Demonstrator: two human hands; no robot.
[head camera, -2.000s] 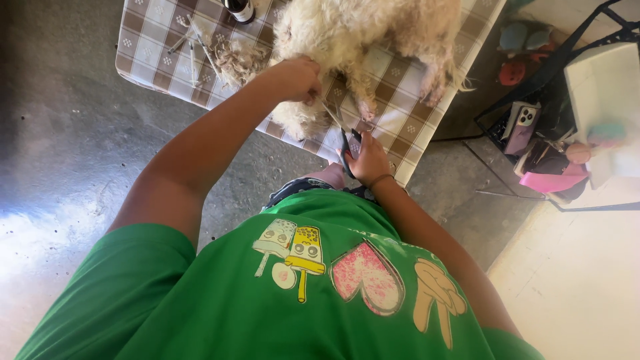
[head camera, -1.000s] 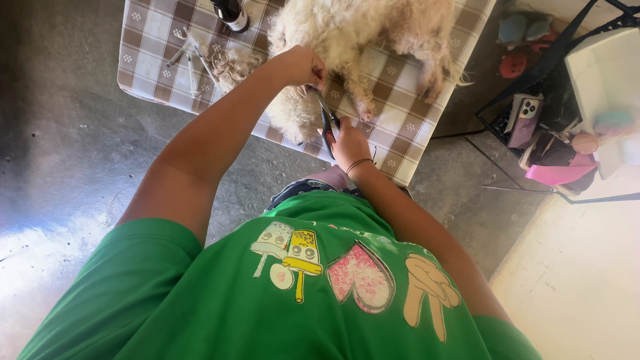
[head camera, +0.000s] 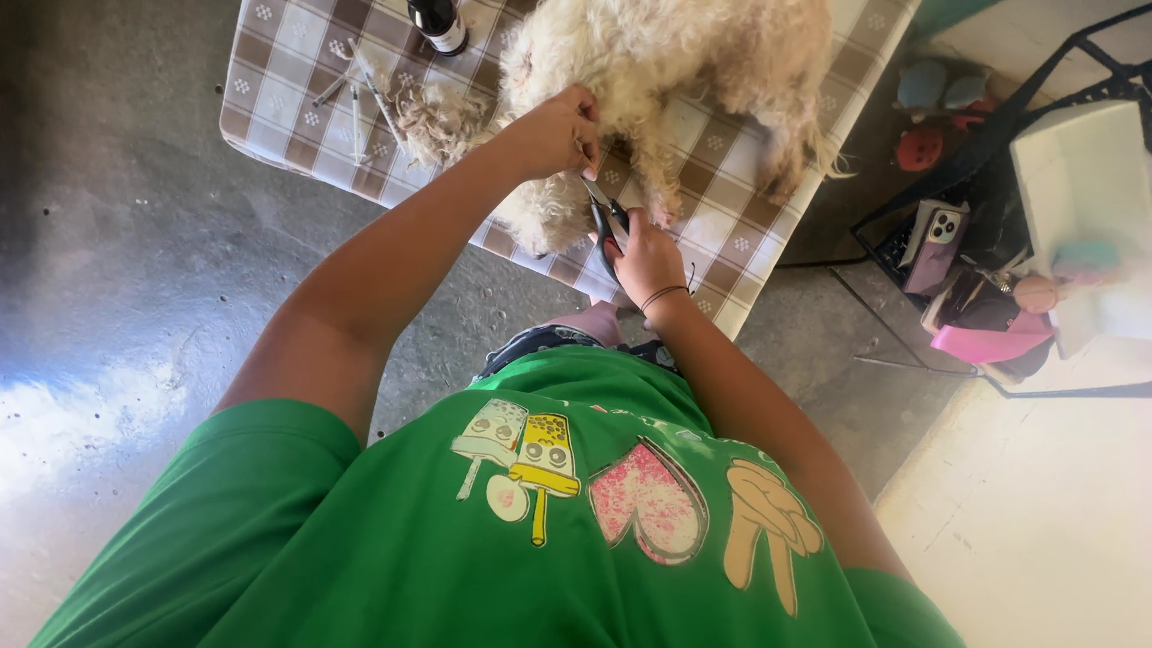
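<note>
A curly cream-coated dog (head camera: 666, 54) stands on a table with a brown-and-white checked cover (head camera: 297, 108). My left hand (head camera: 553, 135) is at the dog's front end, its fingertips pinched on a tuft of the dog's fur. In my right hand (head camera: 650, 261) is a pair of black-handled scissors (head camera: 609, 220), the blades pointing up toward my left fingertips. Below the hands, the dog's pale fluffy head or muzzle (head camera: 544, 216) hangs by the table edge; which of these it is I cannot tell. One foreleg (head camera: 659, 171) stands right of the scissors.
Left on the table lie a heap of cut fur (head camera: 441, 121), several thin sticks or tools (head camera: 357, 117) and a dark bottle (head camera: 438, 25). At right, a black metal rack (head camera: 990, 135) holds a phone (head camera: 938, 238), a pink strap (head camera: 994, 340) and a white container (head camera: 1089, 171).
The scissors, spread wide two seconds ago, are now more closed and nearer my left fingertips. My right hand has moved up and left.
</note>
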